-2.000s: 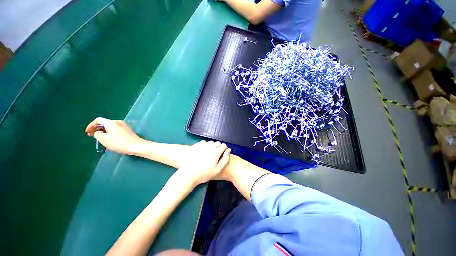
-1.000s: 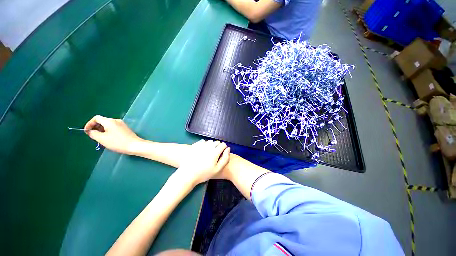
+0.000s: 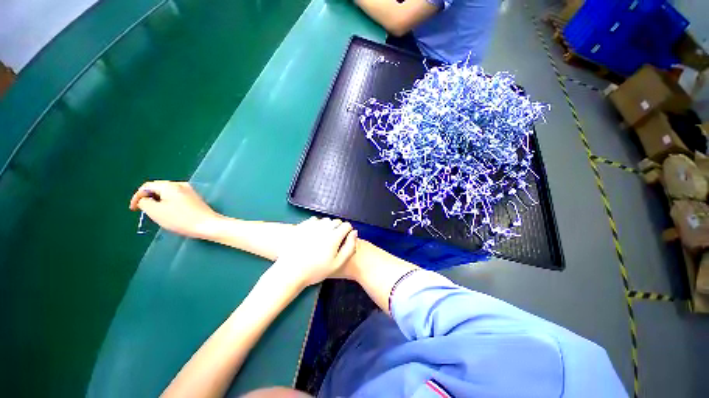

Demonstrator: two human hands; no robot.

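My right hand (image 3: pixel 172 208) is over the green belt at its near edge, with a thin silvery torsion spring (image 3: pixel 141 222) at its curled fingertips; one leg hangs below the fingers. The part inside the fingers is hidden. My left hand (image 3: pixel 320 247) lies across my right forearm and holds no part. A large tangled pile of springs (image 3: pixel 462 136) fills the middle and right of a black plastic tray (image 3: pixel 334 167). A stray spring (image 3: pixel 385 61) lies near the tray's far left corner.
The green conveyor belt (image 3: pixel 70 256) runs at the left beside the lighter green ledge (image 3: pixel 260 116). A blue crate (image 3: pixel 412 250) is under the tray. Another person's arm (image 3: pixel 398 14) is at the top. Blue crates (image 3: pixel 622 31) and cartons (image 3: pixel 649 95) stand across the aisle.
The spring at my right fingertips was partly hidden, then stuck out to the left, and now hangs down. My right fingers have shifted slightly. My left hand has stayed put.
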